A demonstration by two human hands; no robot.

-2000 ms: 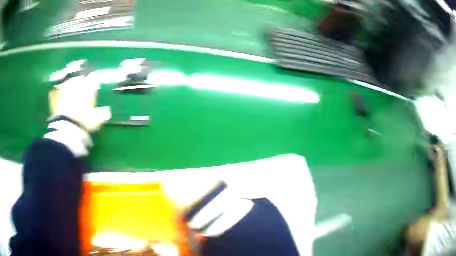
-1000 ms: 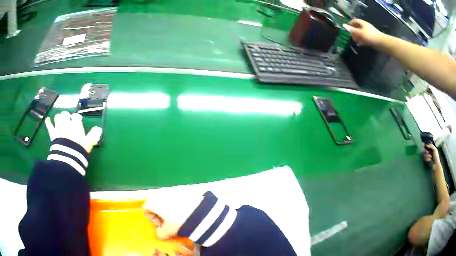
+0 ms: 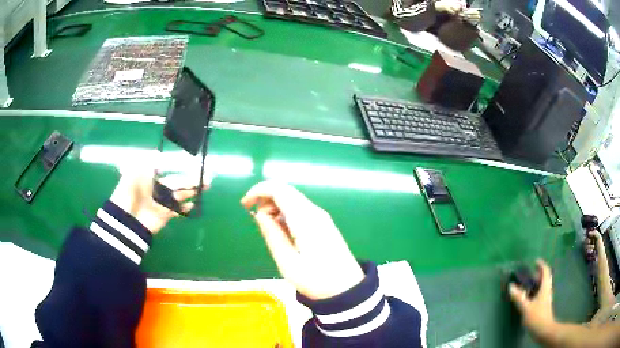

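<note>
My left hand [image 3: 148, 197] grips a dark phone middle frame [image 3: 187, 119] by its lower end and holds it up, tilted, above the green line. The frame's solid dark section points away from me. My right hand [image 3: 306, 234] is to the right of the frame, apart from it, with thumb and index finger pinched together. A tiny dark thing shows at the fingertips; I cannot tell its shape. The orange-yellow parts tray [image 3: 211, 299] lies in front of me on a white sheet [image 3: 408, 279], cut off by the bottom edge.
One phone frame [image 3: 58, 146] lies at left, one [image 3: 436, 185] at right, another [image 3: 548, 204] farther right. Beyond the divider are bagged parts [image 3: 132, 71], a black keyboard [image 3: 428, 126] and a dark box [image 3: 450, 79]. Another person's hand [image 3: 537, 299] holds something dark at lower right.
My left hand has lifted the phone frame off the line and moved right. My right hand has come out of the tray, up over the line. Another person's arm has left the upper right.
</note>
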